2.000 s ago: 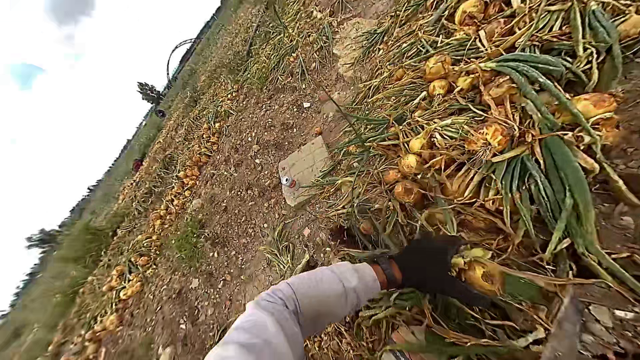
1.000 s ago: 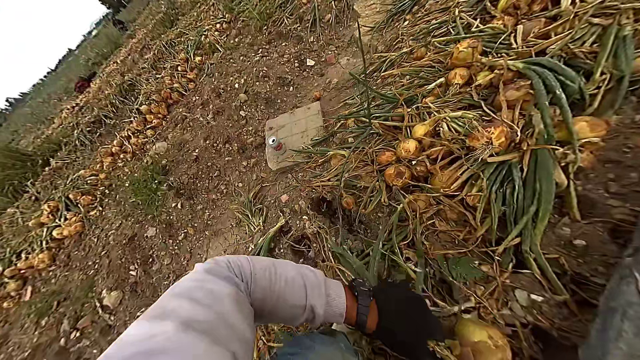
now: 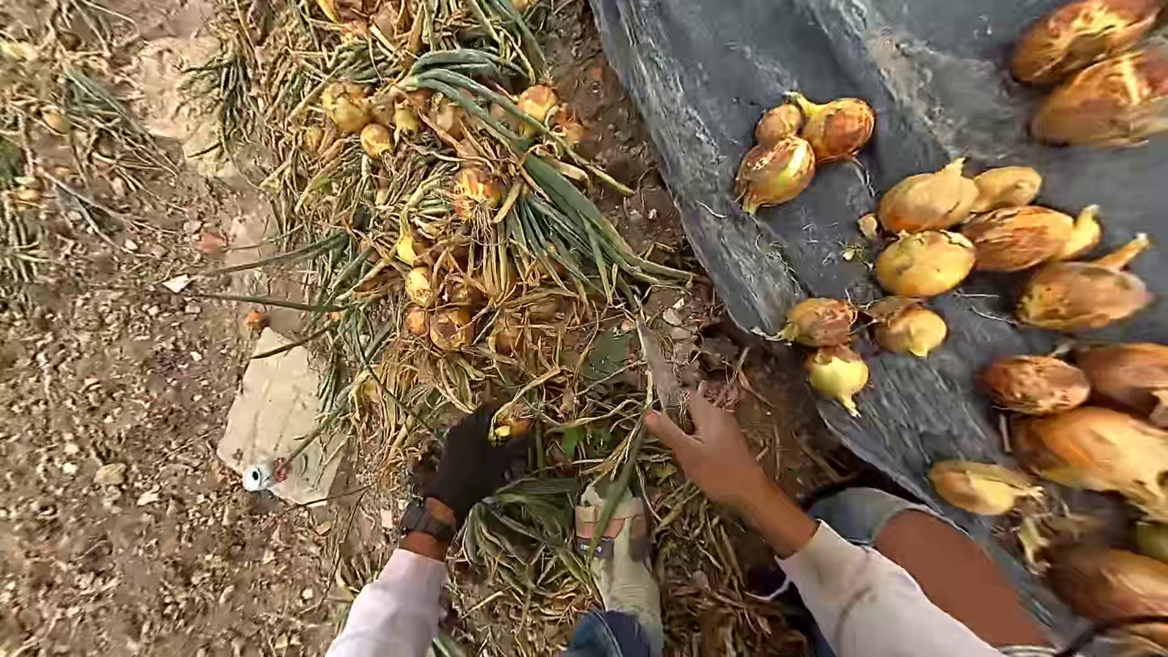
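Note:
My left hand [image 3: 476, 461], in a black glove with a watch at the wrist, is closed on a small yellow onion [image 3: 511, 423] at the lower middle. To its right my bare right hand [image 3: 707, 447] holds a knife [image 3: 659, 365], its blade pointing up and away from me; the handle is mostly hidden in the hand. Green onion leaves [image 3: 620, 488] hang between the two hands, over my shoe. A heap of onions with dried and green tops [image 3: 452, 328] lies just beyond both hands.
A dark sheet [image 3: 730, 265] at the right bears many trimmed onions [image 3: 926, 263]. A flat pale slab [image 3: 274, 415] with a can [image 3: 258, 476] lies left on stony soil. My shoe [image 3: 611, 529] stands among cut leaves below the hands.
The view has swung far to the right and down, bringing in the dark sheet and my right hand with the knife. A larger onion was by my gloved hand one second ago.

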